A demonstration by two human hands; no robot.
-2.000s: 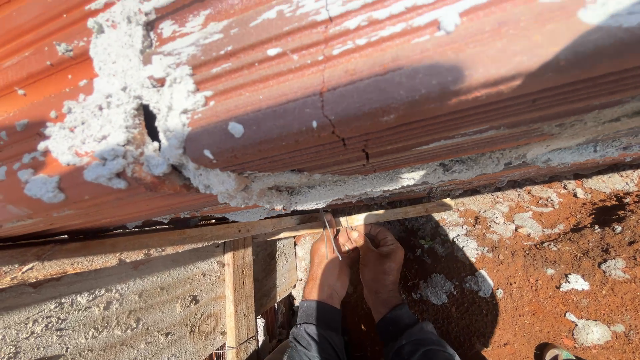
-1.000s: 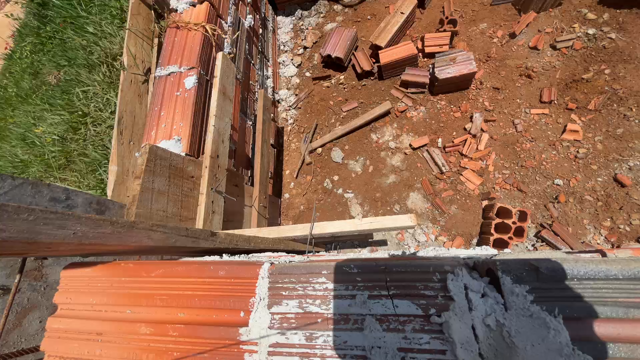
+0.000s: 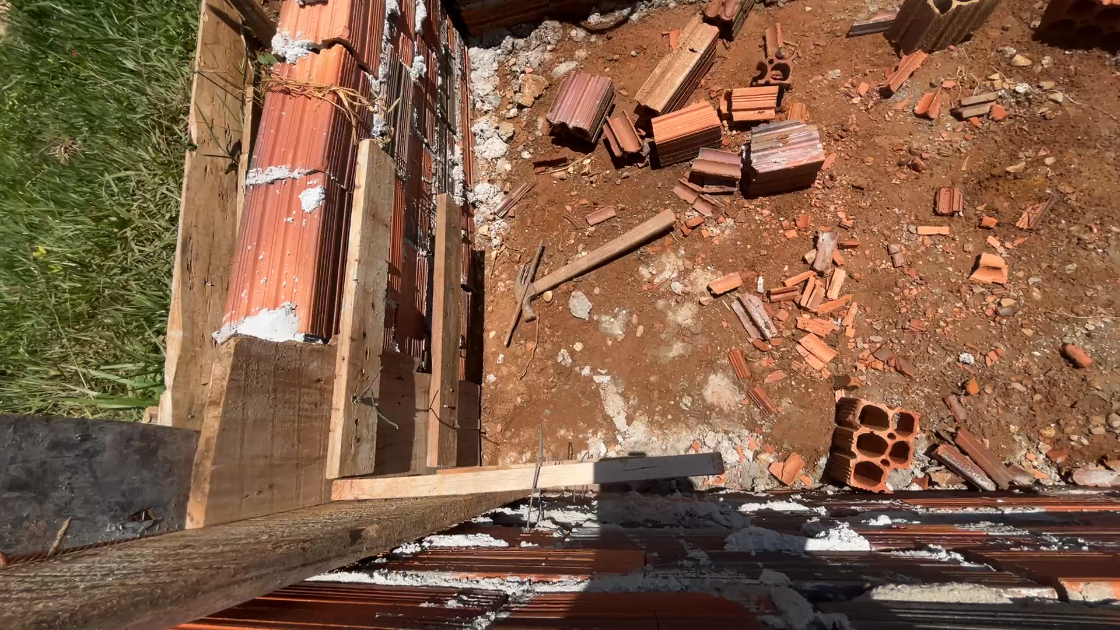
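Neither my left hand nor my right hand shows in the head view now. A light wooden batten (image 3: pixel 569 473) lies level beside the near hollow-brick wall (image 3: pixel 560 560), with a thin wire (image 3: pixel 535 477) crossing it. Two upright-set boards, one wide (image 3: pixel 360 306) and one narrower (image 3: pixel 444 332), rest along the left brick wall (image 3: pixel 289 210); twisted wire (image 3: pixel 376 407) sticks out of the wide one. A wooden formwork board (image 3: pixel 262 429) closes the wall's end. A claw hammer or similar tool with a wooden handle (image 3: pixel 604 254) lies on the soil.
Hollow clay bricks (image 3: pixel 687 131) and broken pieces (image 3: pixel 818 297) are scattered over the red soil. One hollow brick (image 3: pixel 873 444) stands near the wall. A thick plank (image 3: pixel 262 547) crosses the lower left. Grass (image 3: pixel 87 201) grows beyond the outer board (image 3: pixel 201 219).
Two seconds ago both hands were together at a wire by the wooden strip; they are out of view now. The view has swung widely, then shifted further over the inner side of the wall.
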